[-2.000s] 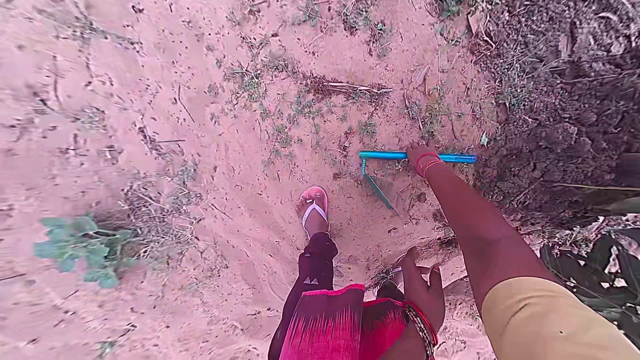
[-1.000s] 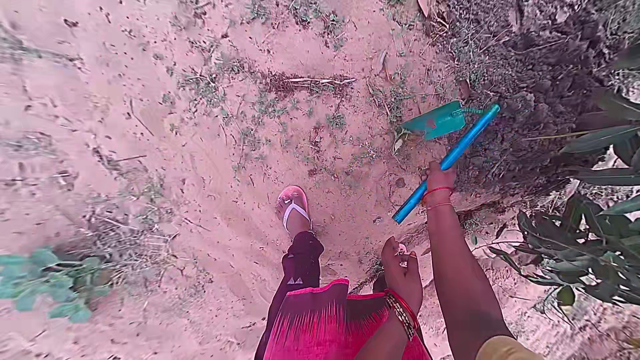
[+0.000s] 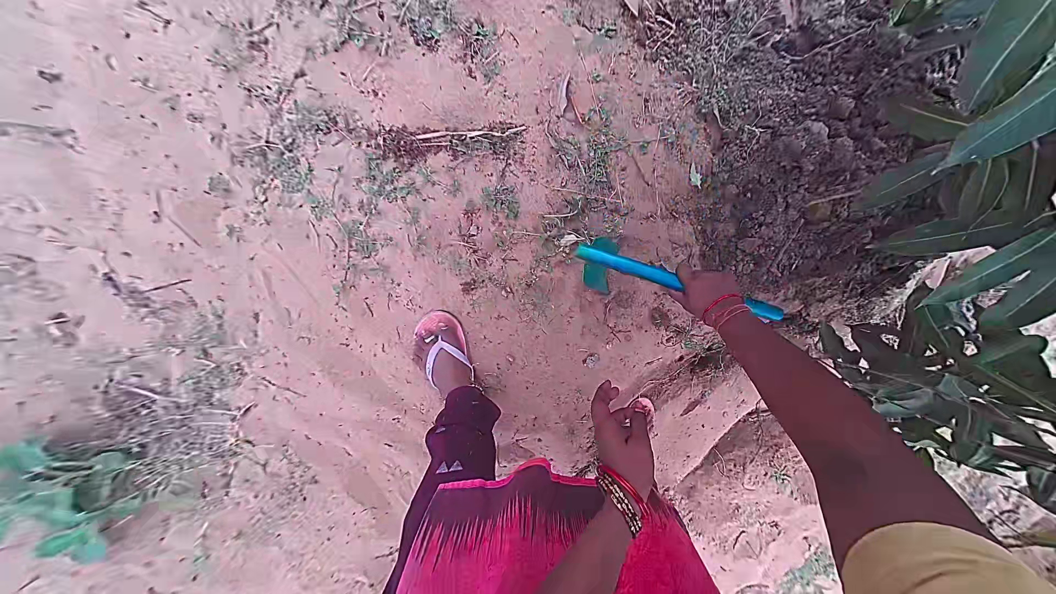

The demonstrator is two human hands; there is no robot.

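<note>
My right hand (image 3: 708, 294) grips the blue tubular handle (image 3: 635, 267) of a hand hoe, which lies slantwise over the sandy ground. The hoe's green blade (image 3: 597, 266) is at the handle's left end, low over the soil beside small weeds (image 3: 577, 227); whether it touches the ground I cannot tell. Red bands circle the right wrist. My left hand (image 3: 624, 437), with bangles at its wrist, is held palm up with bent, parted fingers in front of the pink-red garment (image 3: 536, 528). Nothing shows in it.
My sandalled foot (image 3: 445, 351) stands on the sand left of the hands. Dark, loose soil (image 3: 792, 165) and broad-leaved branches (image 3: 982, 247) are at the right. Dry twigs (image 3: 462, 136) lie farther forward. A leafy green plant (image 3: 62, 495) grows at the lower left.
The hoe has turned in my right hand: its blade was at the handle's upper right end a second ago and is now at the left end. The view has shifted somewhat.
</note>
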